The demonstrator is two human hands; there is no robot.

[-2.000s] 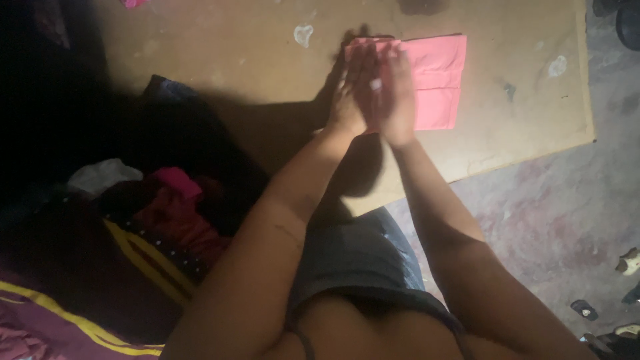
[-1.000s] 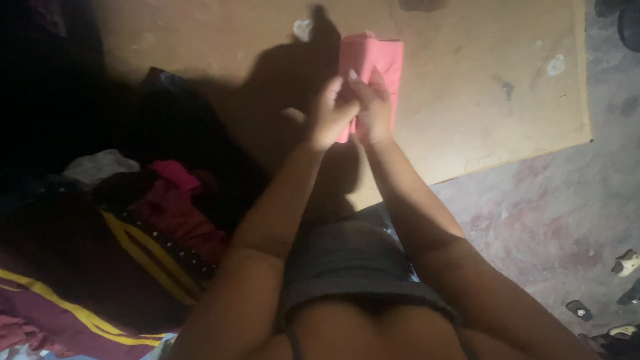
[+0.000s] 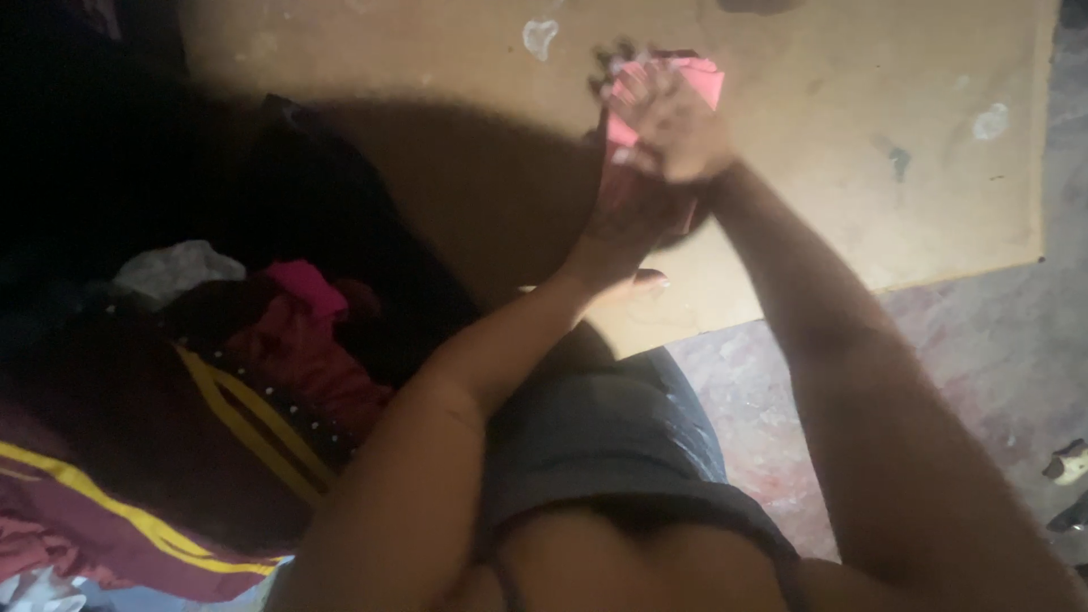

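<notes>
A pink folded cloth (image 3: 704, 81) lies on the tan board, narrow and long, partly covered by my hands. My right hand (image 3: 680, 132), blurred, is spread across its upper part with the palm down. Lower down, my left hand (image 3: 633, 212) rests over the cloth's near part, its thumb out to the side over the board; shadow and the right hand hide most of its fingers. Neither hand is seen to grip the cloth. Its middle is hidden beneath them.
The tan board (image 3: 918, 212) has pale worn spots. Dark, maroon and yellow-striped clothes (image 3: 127, 501) are heaped at left, with a bright pink cloth (image 3: 310, 289) and a whitish one (image 3: 180, 270). Concrete floor (image 3: 952, 357) shows at right, with small objects near the right edge.
Two seconds ago the pink cloth was spread wider to the right; it is now a narrow bundle. My hands, close together around its near part a second ago, now lie spread over it.
</notes>
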